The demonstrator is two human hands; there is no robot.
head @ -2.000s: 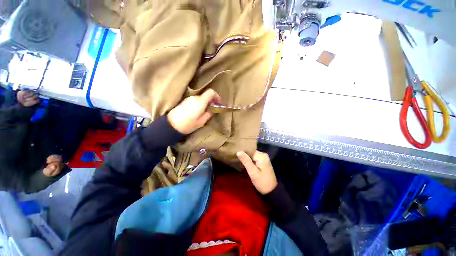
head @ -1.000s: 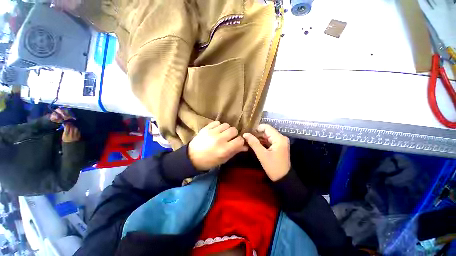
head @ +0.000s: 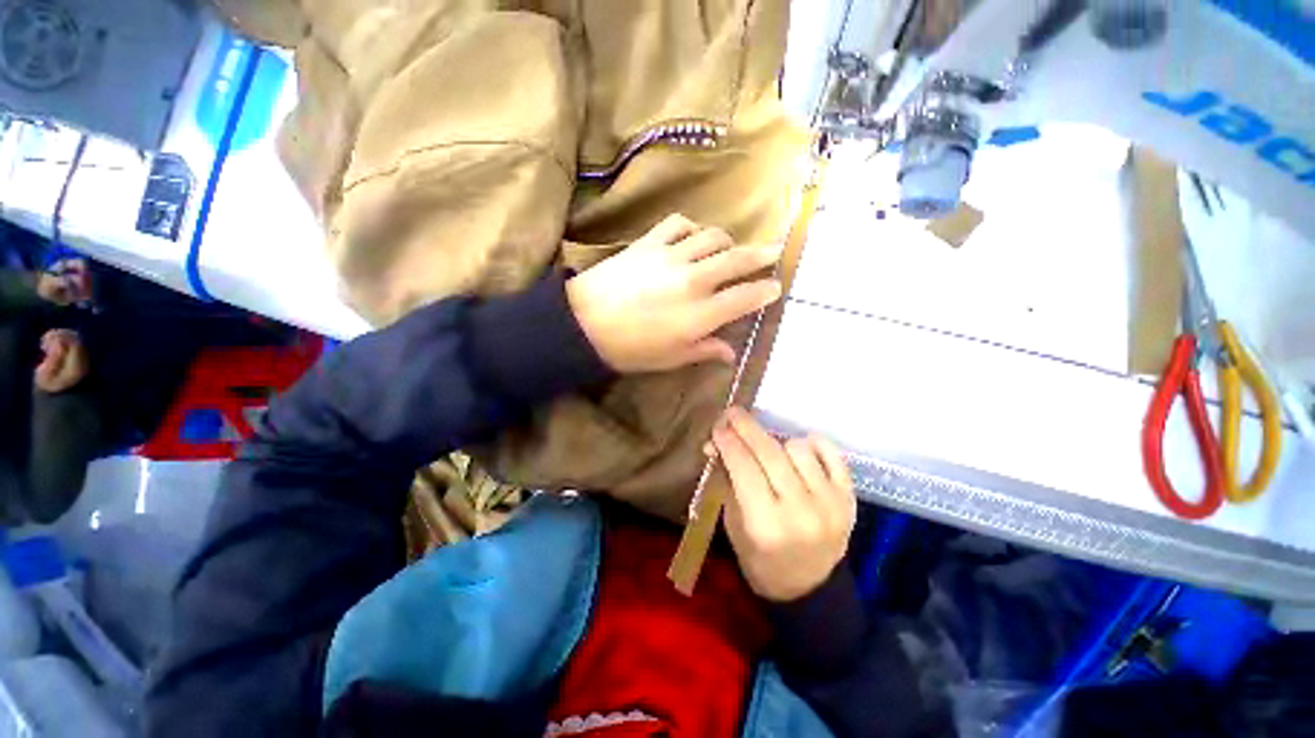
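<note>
The tan jacket body [head: 462, 173] lies over the table's left part and hangs over the front edge. The front zipper [head: 746, 358] runs along its right edge from the presser foot [head: 825, 141] towards my lap. The tan facing strip [head: 697, 545] lies beside the zipper, its end free below the table edge. My left hand [head: 671, 296] rests on the cloth near the edge, fingers spread, fingertips at the zipper. My right hand [head: 786, 505] pinches the strip and zipper edge at the table's front. The pocket zipper [head: 649, 144] shows in the panel.
The machine head [head: 1226, 108] is at the upper right, with a grey cylindrical knob [head: 935, 173] beside the foot. A brown scrap [head: 955, 224] and scissors [head: 1204, 418] lie right of it. Another person's hands [head: 61, 339] show at far left.
My left hand has moved up from the front edge onto the cloth beside the zipper. My right hand is lower in view. The strip's end now shows, and the zipper edge is stretched straight.
</note>
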